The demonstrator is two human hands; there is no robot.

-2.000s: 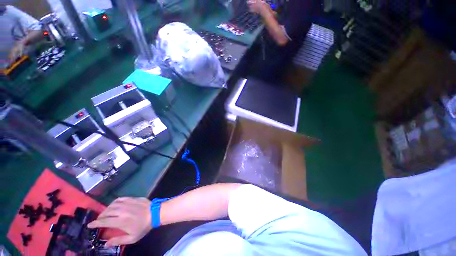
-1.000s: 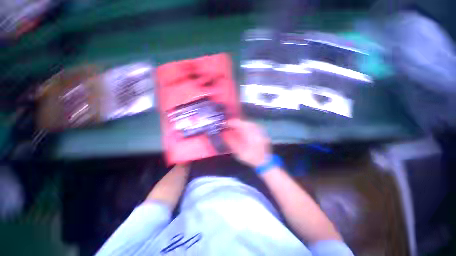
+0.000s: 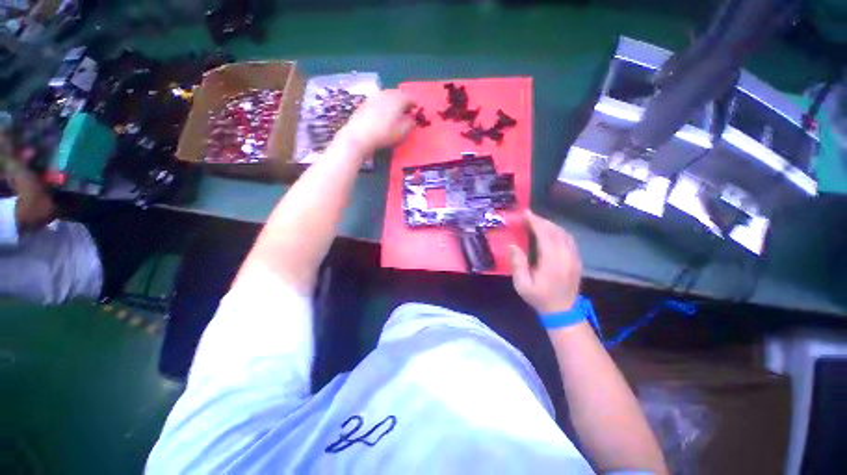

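Note:
The black housing assembly [image 3: 455, 193] lies on the pink-red mat [image 3: 423, 252], its grip-like arm pointing toward me and pink showing through its square opening. Small black brackets [image 3: 457, 104] lie loose at the far end of the mat. My left hand [image 3: 382, 121] reaches over the mat's far left edge, its fingertips at a small black bracket [image 3: 420, 118]; whether they hold it cannot be told. My right hand [image 3: 550, 263] is at the mat's right edge, just right of the housing, fingers bent and apart, with nothing visible in it.
A brown box [image 3: 289, 109] of red-silver parts and a white tray [image 3: 364, 83] of metal parts stand left of the mat. Screw feeders [image 3: 641, 54] stand right, a grey tool blurred above them. A blue cord [image 3: 641, 320] runs from my right wrist. Another person's sleeve [image 3: 51, 264] shows far left.
The view has swung left from the feeders to the mat. My left hand has come up to the mat's far left edge. My right hand has moved off the housing, to its right.

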